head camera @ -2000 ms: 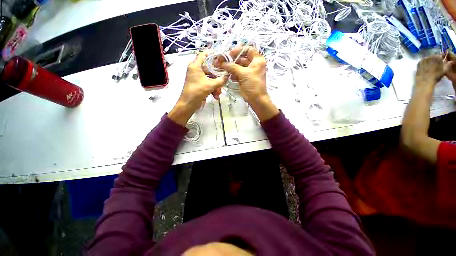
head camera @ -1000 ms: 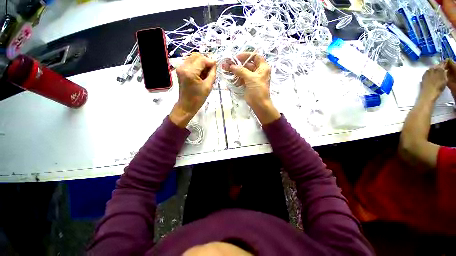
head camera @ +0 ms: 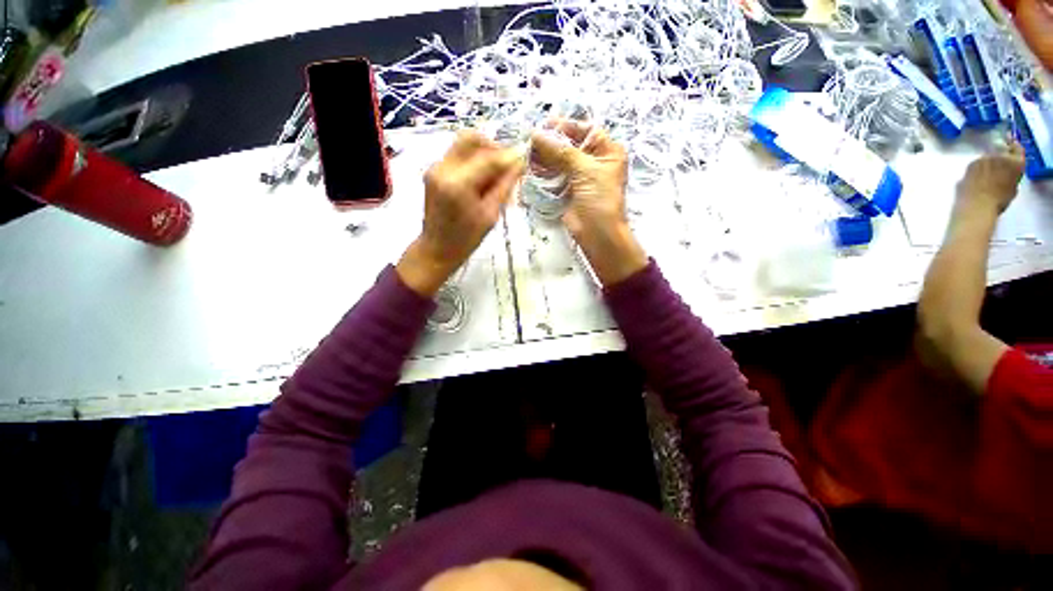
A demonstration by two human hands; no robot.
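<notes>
A coiled white cable [head camera: 544, 196] hangs at my right hand [head camera: 591, 185], whose fingers are closed on it. My left hand [head camera: 460, 199] is blurred, with its fingertips pinched together close to my right fingertips. Whether it holds a cable end is too small and blurred to tell. A large tangled heap of white cables [head camera: 658, 69] lies just beyond my hands. Another small white coil [head camera: 446, 309] lies on the table beside my left forearm, partly hidden by the sleeve.
A red-cased phone [head camera: 349, 133] and metal plugs [head camera: 281, 173] lie left of my hands, a red flask [head camera: 104, 187] farther left. A blue-and-white packet [head camera: 826, 150], blue block [head camera: 852, 231] and clear item [head camera: 797, 268] lie right. Beyond are blue boxes [head camera: 970, 79] and a person's arm [head camera: 964, 260].
My left hand went from the coil to a pinch beside my right fingertips. My right hand kept the coil in about the same place. The neighbour's hand shifted slightly.
</notes>
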